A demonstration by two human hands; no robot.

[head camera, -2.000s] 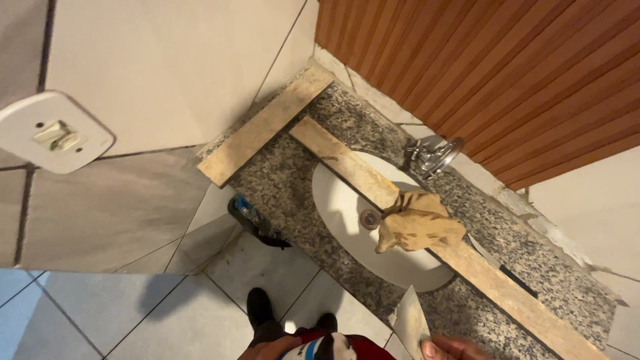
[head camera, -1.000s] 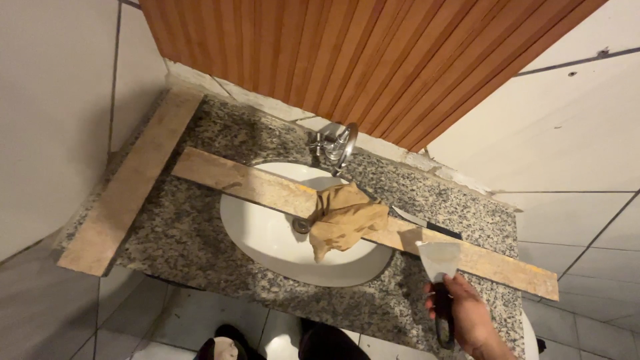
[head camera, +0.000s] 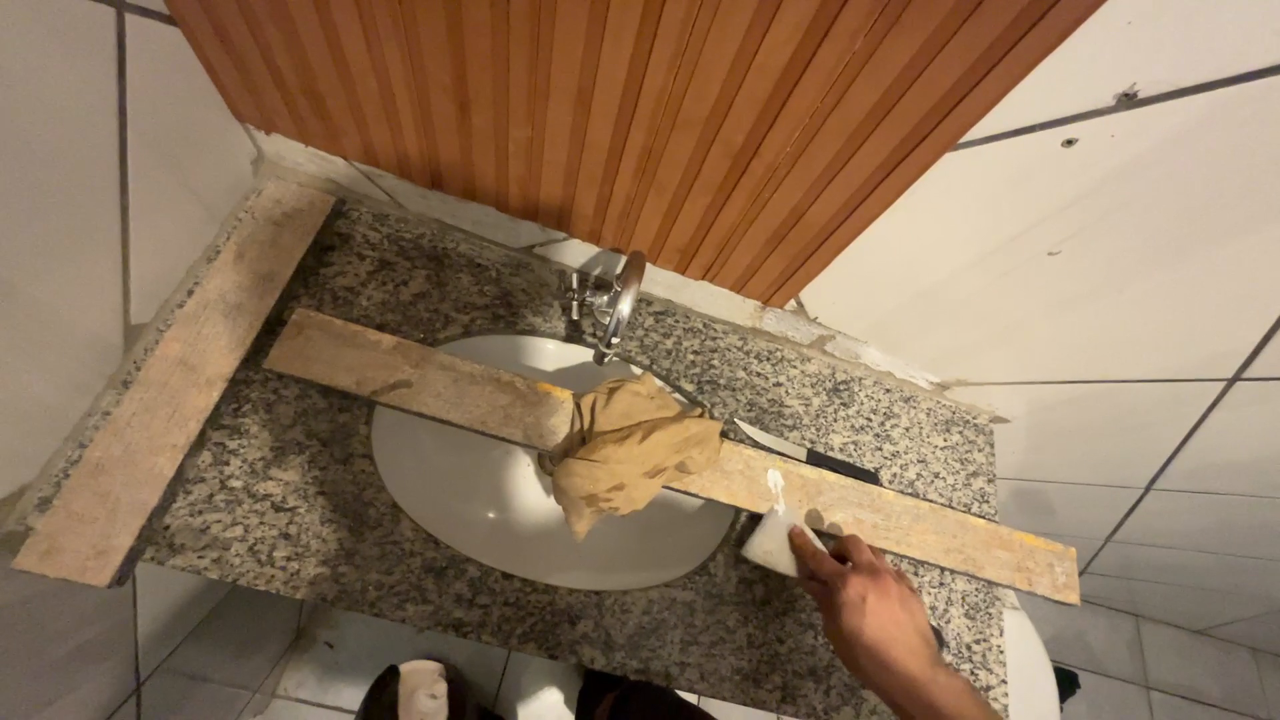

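Observation:
My right hand [head camera: 870,600] grips a putty knife, its pale blade [head camera: 780,542] at the near edge of a long worn board [head camera: 900,510]. A small white smear [head camera: 775,485] lies on the board just beyond the blade. This board spans the oval white sink basin [head camera: 460,500], with a crumpled tan cloth [head camera: 630,450] draped over its middle. Behind the board, a knife with a black handle [head camera: 843,466] rests on the granite countertop [head camera: 700,620]. Another board [head camera: 180,390] lies along the counter's left end. My left hand is not in view.
A chrome faucet [head camera: 615,300] stands behind the basin. Orange-brown slatted panelling [head camera: 600,120] rises at the back, beside tiled walls [head camera: 1120,230]. At the bottom, a pale object [head camera: 422,690] that I cannot identify shows against a dark shape, above the tiled floor.
My right hand has brought the putty knife from in front of the board to its near edge. A white smear now shows on the board. The view has swung to the counter.

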